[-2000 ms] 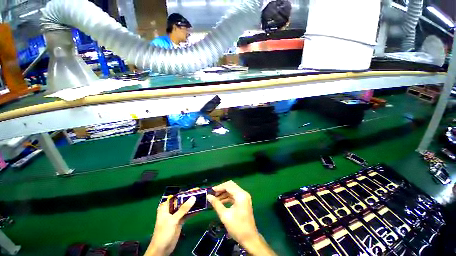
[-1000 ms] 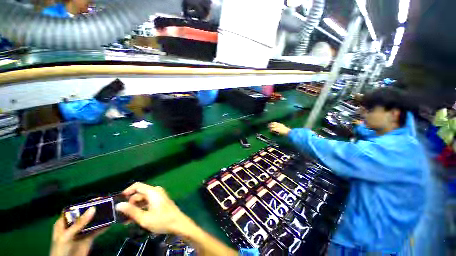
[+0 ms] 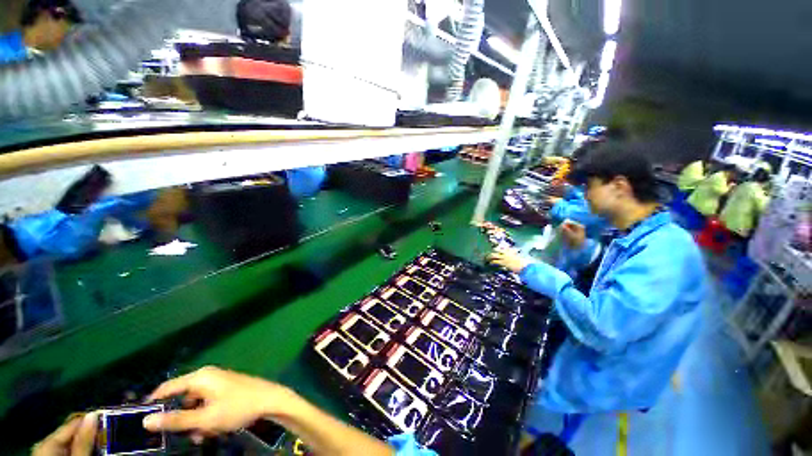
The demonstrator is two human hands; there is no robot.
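A part-built phone with a dark screen and a thin bright edge (image 3: 132, 431) is at the lower left, near the picture's bottom edge. My left hand (image 3: 69, 438) holds its left end and is partly cut off by the edge. My right hand (image 3: 209, 405) is at its right side, with fingertips over the screen's right edge; the fingers hide that end. Whether my right hand grips the phone or only touches it is unclear.
A large black blister tray (image 3: 427, 347) with rows of housings lies right of my hands. A worker in a blue smock (image 3: 623, 312) stands beyond it. A white-edged shelf (image 3: 240, 156) crosses above the green surface (image 3: 258, 294). Stacked black trays (image 3: 245, 214) stand at the far side.
The view has turned right, so the hands and phone now sit lower left. The worker's arm has drawn back from the far green surface to the tray's far end. My left hand still holds the phone.
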